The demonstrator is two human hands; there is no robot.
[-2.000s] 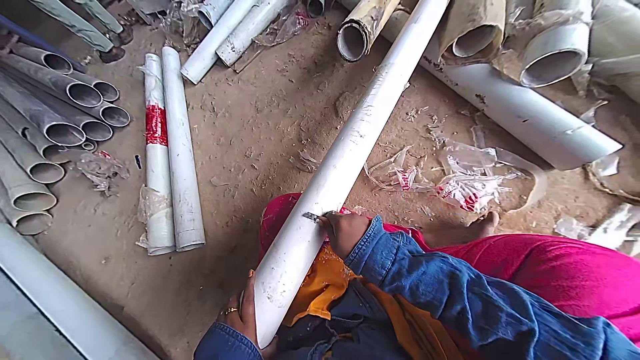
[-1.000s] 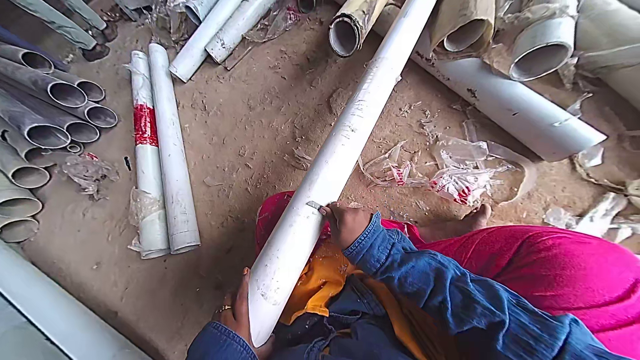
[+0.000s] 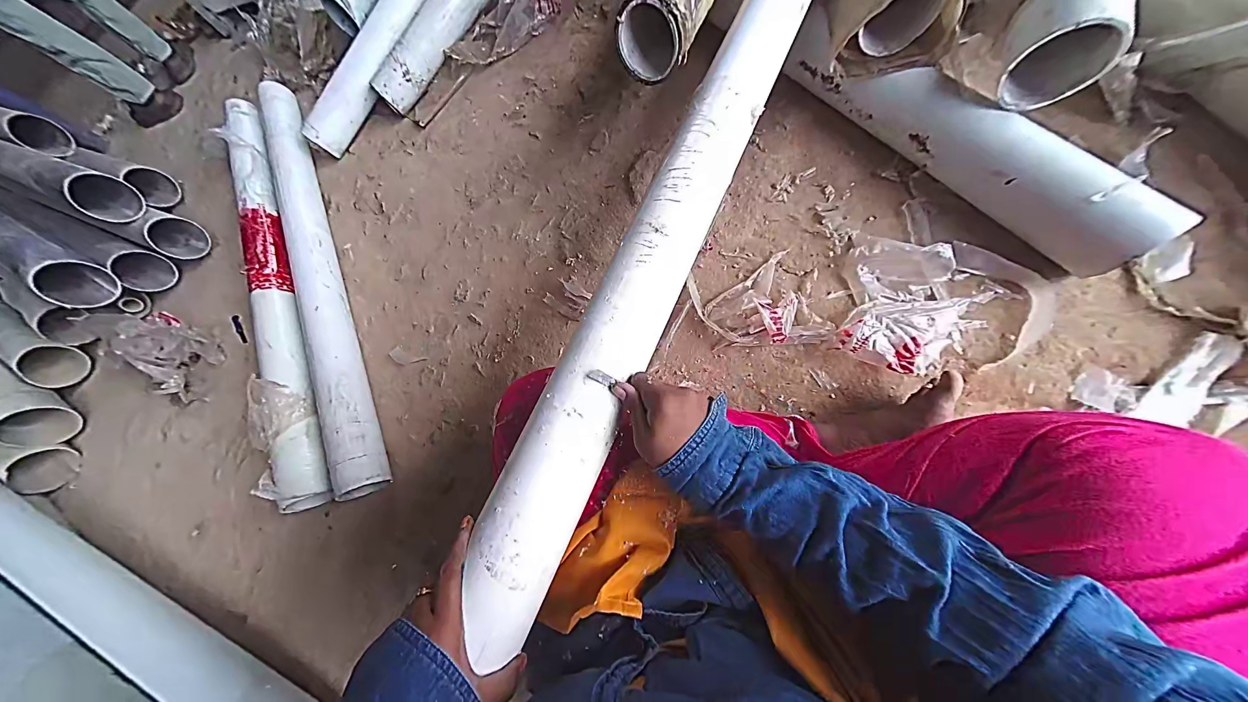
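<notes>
A long white plastic pipe (image 3: 624, 283) lies slantwise across my lap, its near end at the bottom of the head view and its far end past the top edge. Dark scuffs mark its upper half. My left hand (image 3: 451, 619) grips the near end from the left and below, its palm hidden by the pipe. At the pipe's right side, my right hand (image 3: 666, 414) pinches a small flat metal blade (image 3: 602, 378), whose tip rests on the pipe wall. An orange cloth (image 3: 619, 551) lies under the pipe on my lap.
Grey pipes (image 3: 78, 278) are stacked at the left, beside two white pipes (image 3: 322, 322), one with a red band. A wide white pipe (image 3: 1014, 175) and more pipe ends lie at upper right. Torn plastic wrap (image 3: 907, 322) litters the dirt floor near a bare foot (image 3: 936, 398).
My right hand and the blade have shifted slightly down along the pipe since the oldest frame. My left hand stays at the near end.
</notes>
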